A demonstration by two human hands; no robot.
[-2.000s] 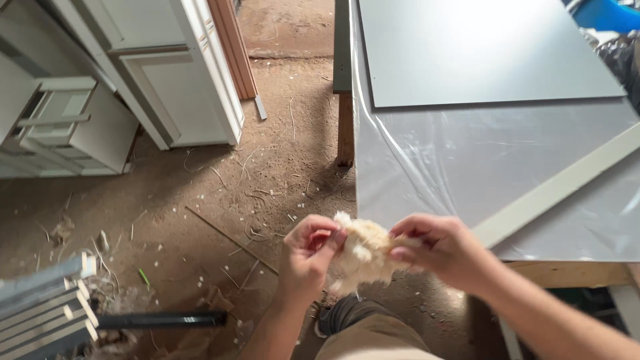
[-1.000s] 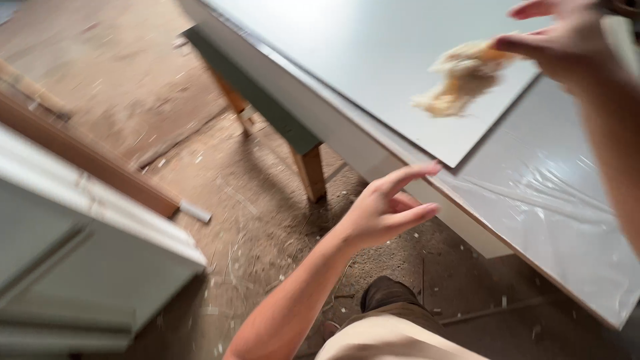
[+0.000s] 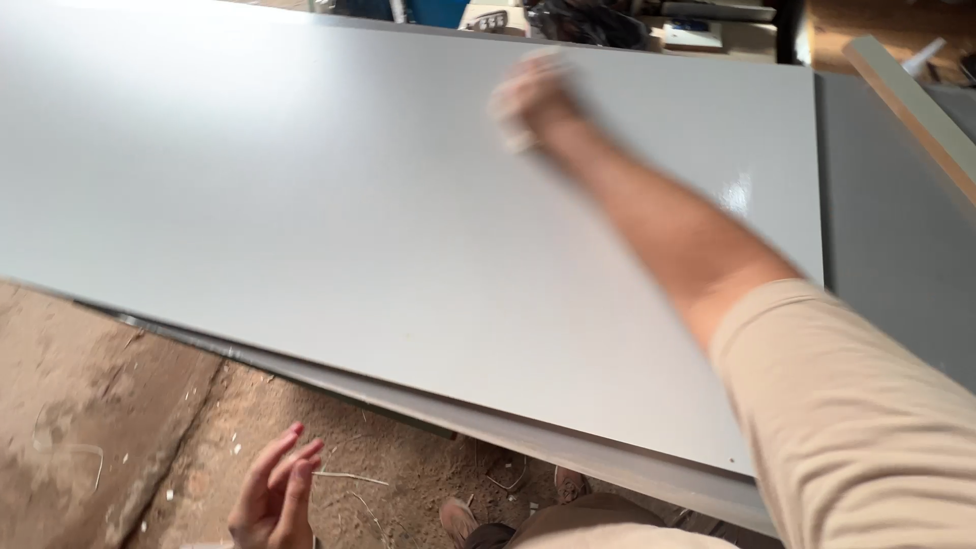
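A large light-grey panel (image 3: 396, 229) lies flat across the work table. My right hand (image 3: 540, 99), blurred by motion, is on or just above the panel toward its far edge, closed over a whitish wad of cloth or fibre (image 3: 509, 114). Much of the wad is hidden under the fingers. At the bottom left, my left hand (image 3: 276, 488) is held off the panel's near side above the floor, its fingers apart and nothing in them.
Beyond the far edge are black plastic (image 3: 587, 27), a blue object (image 3: 436, 11) and a small light box (image 3: 692, 35). A light strip with a brown edge (image 3: 915, 114) lies at the right. Scraps litter the dirt floor (image 3: 99, 396); my shoes (image 3: 457, 518) are below.
Two seconds ago both hands held the wad; my left hand has let go of it. My right hand has brought the wad over the panel. The view has swung strongly to the panel.
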